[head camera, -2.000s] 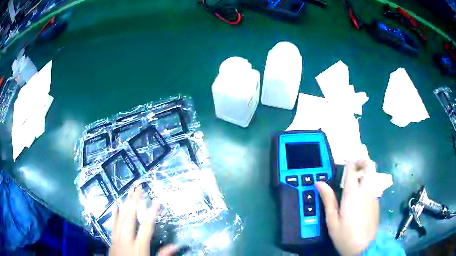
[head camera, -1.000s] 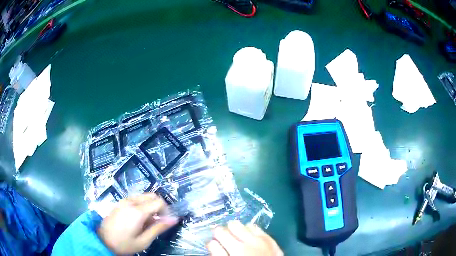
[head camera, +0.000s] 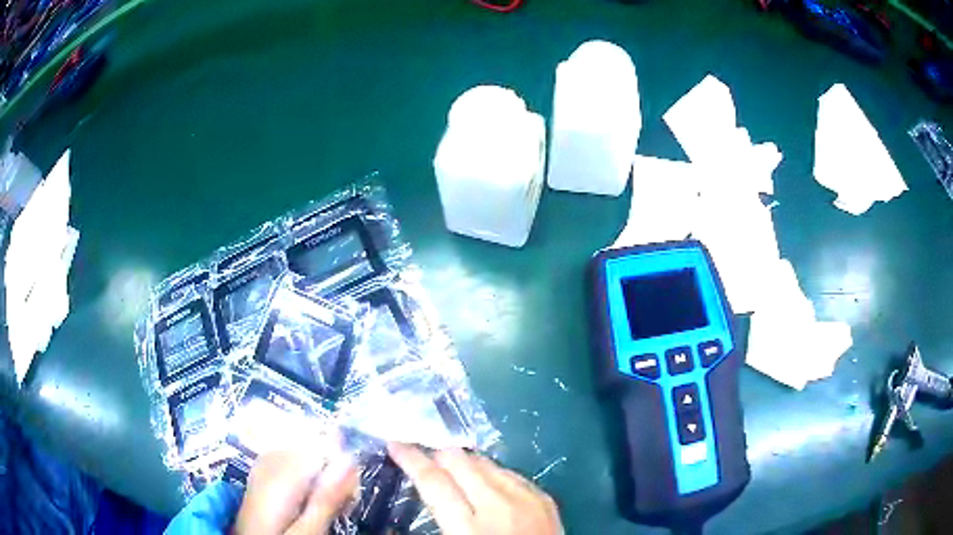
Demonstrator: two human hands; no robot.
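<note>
A clear crinkled film sheet [head camera: 402, 361] with rows of black-framed lens panels lies at left centre. One loose panel [head camera: 305, 347] lies tilted on top. My left hand [head camera: 296, 493] is at the sheet's lower edge, fingertips pinched on a glossy clear piece. My right hand [head camera: 479, 493] is just right of it, fingertips at the same piece; glare and blur hide its grip. Dark parts show between the hands. A blue-faced black battery tester [head camera: 677, 387] lies face up to the right, untouched, screen dark.
Two white bottles [head camera: 489, 172] stand behind the work. White paper pieces [head camera: 721, 225] lie behind and right of the tester, and more paper [head camera: 38, 277] lies at far left. A silver air blow gun [head camera: 907, 397] lies at right. Cables and blue units line the back.
My right hand has left the tester and come to the film sheet. My hands have moved together at its lower edge. The loose panels on top have shifted. The camera view has also shifted.
</note>
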